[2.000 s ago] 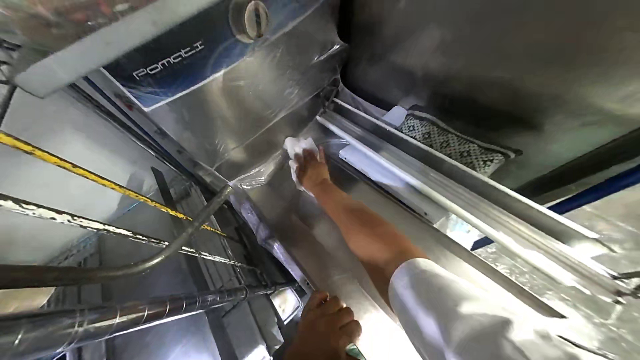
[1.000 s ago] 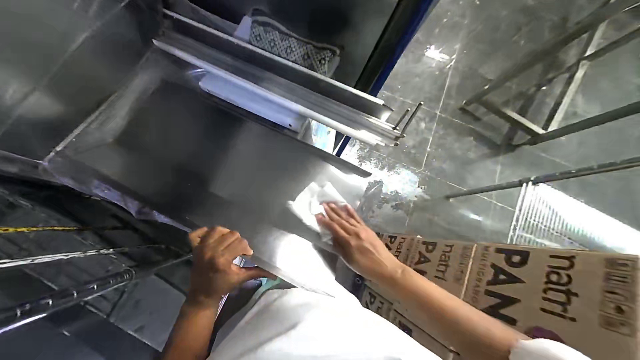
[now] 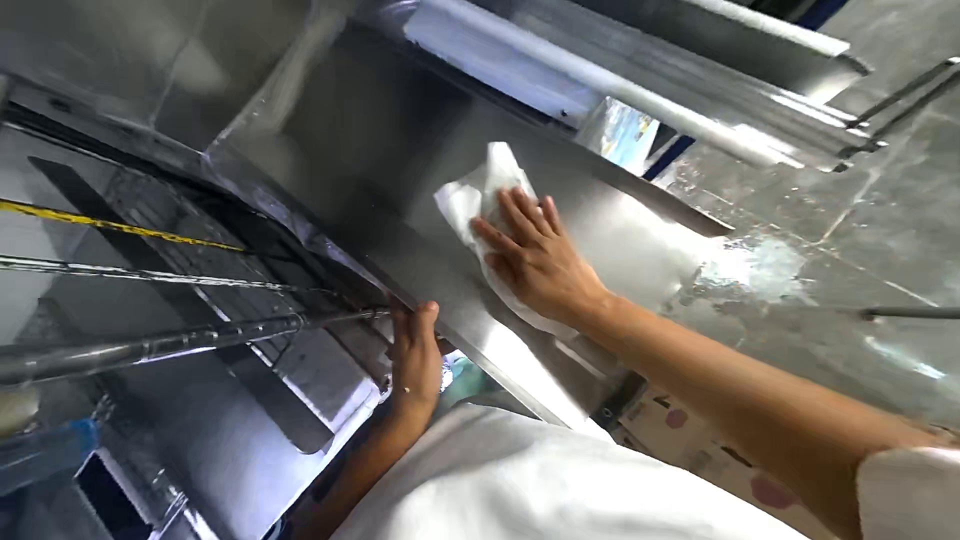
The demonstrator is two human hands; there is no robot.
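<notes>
My right hand (image 3: 540, 262) lies spread over a crumpled white cloth or paper towel (image 3: 465, 201), pressing it onto a stainless steel surface (image 3: 420, 187). The cloth sticks out past the fingertips and beneath the palm. My left hand (image 3: 416, 352) grips the near-left edge of that same steel piece, thumb on top; the other fingers are mostly hidden behind the edge.
Metal rails (image 3: 600, 75) run along the far side, above a wet tiled floor (image 3: 840, 262). At left are a metal tube (image 3: 187, 341), a worn yellow bar (image 3: 112, 227) and a dark strip (image 3: 270, 405). A cardboard box (image 3: 697, 442) sits below my right forearm.
My right hand has moved with the cloth from near the steel surface's right end toward its middle. The left hand stays at the edge. The view has shifted.
</notes>
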